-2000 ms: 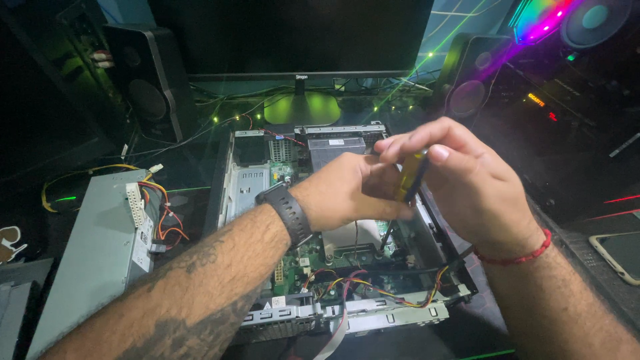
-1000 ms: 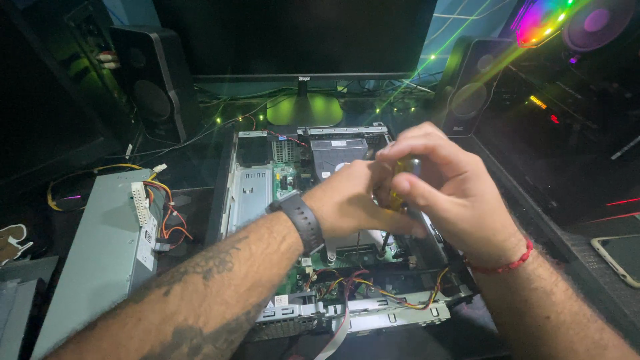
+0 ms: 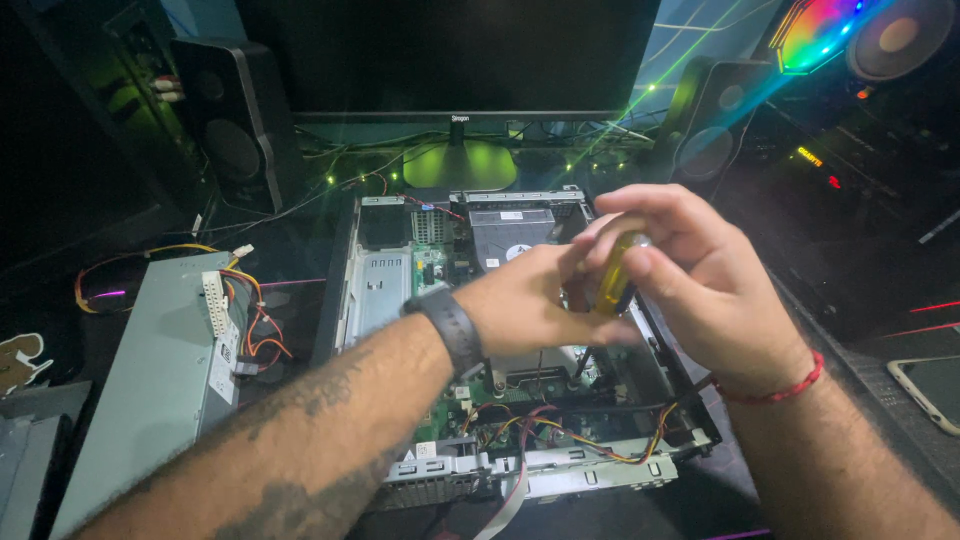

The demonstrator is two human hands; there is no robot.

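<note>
A screwdriver with a translucent yellow handle (image 3: 615, 279) stands tilted above an opened desktop computer case (image 3: 589, 474). My right hand (image 3: 686, 289) holds the handle near its top with thumb and fingers. My left hand (image 3: 532, 300), with a dark watch on its wrist, is closed around the lower handle. The dark shaft (image 3: 584, 362) points down to a screw beside a metal heatsink, which the left hand partly covers. Behind the hands lies a black blower fan housing (image 3: 499, 232). Yellow, red and black wires (image 3: 585, 437) cross the case's near side.
A grey metal power supply (image 3: 150, 360) with a white connector and loose wires lies left of the case. Behind stand a monitor (image 3: 450, 60) and two black speakers (image 3: 232, 135) (image 3: 709, 127). A phone (image 3: 930, 390) rests at the right edge, and a flat ribbon cable (image 3: 511, 502) hangs over the case's front.
Both hands stay over the same side of the case around the screwdriver. The right hand's fingers have shifted on the handle, which shows more plainly now than a second ago.
</note>
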